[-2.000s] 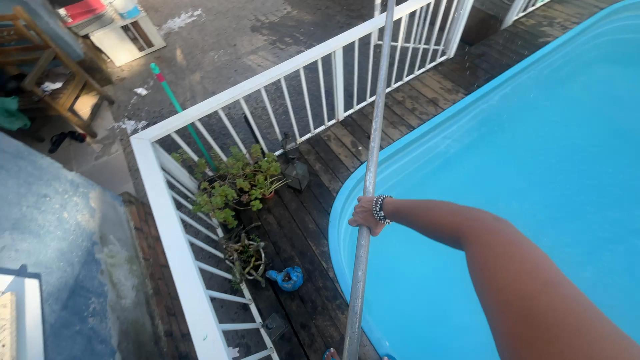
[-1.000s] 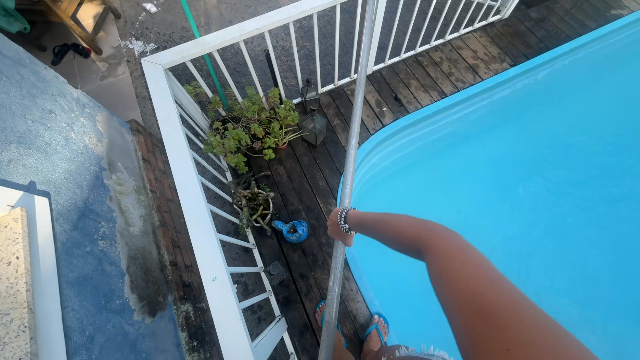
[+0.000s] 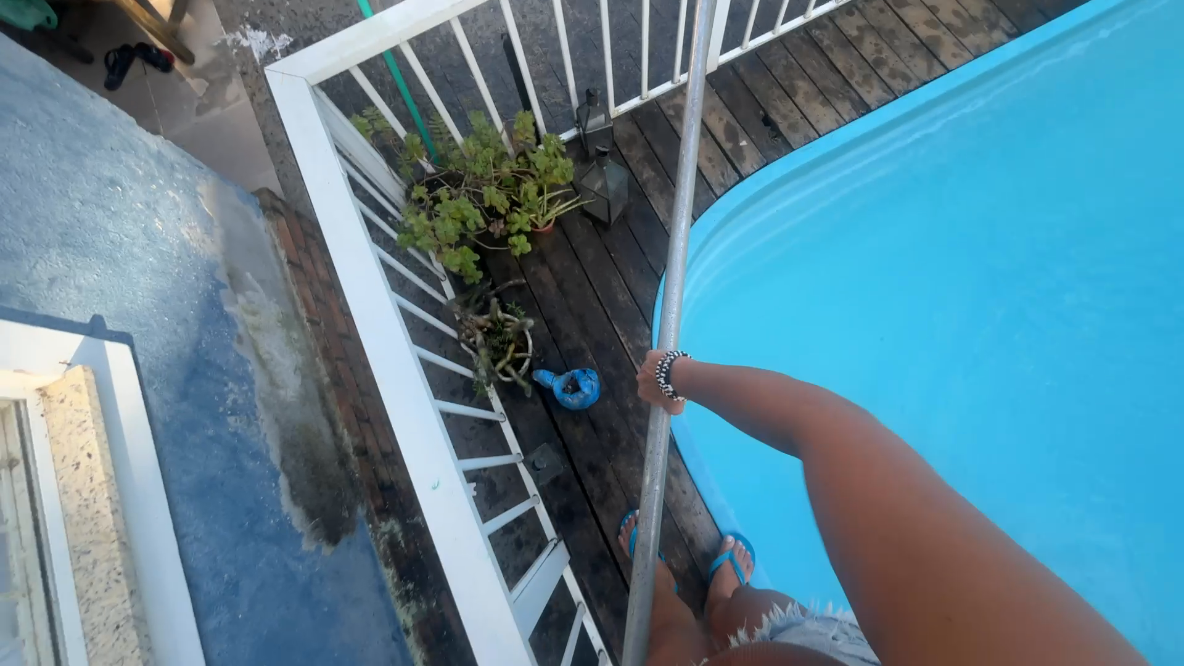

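My right hand (image 3: 660, 381), with a beaded bracelet at the wrist, is closed around a long grey metal pole (image 3: 680, 231). The pole runs from the top edge of the view down past my feet to the bottom edge, and both its ends lie outside the picture. My forearm reaches over the corner of a light blue pool (image 3: 925, 305). I cannot see my left hand. Below the grip, my feet in blue flip-flops (image 3: 733, 558) stand on dark wooden decking (image 3: 601, 305) beside the pool rim.
A white railing (image 3: 370, 342) borders the deck on the left and top. Inside its corner are leafy potted plants (image 3: 481, 190), a metal lantern (image 3: 604, 188), a twisted-stem plant (image 3: 499, 342) and a blue animal-shaped pot (image 3: 575, 388). Beyond it stands a blue wall (image 3: 222, 435).
The view has tilted down and shifted left, bringing my feet into sight. My right hand stays closed on the pole throughout.
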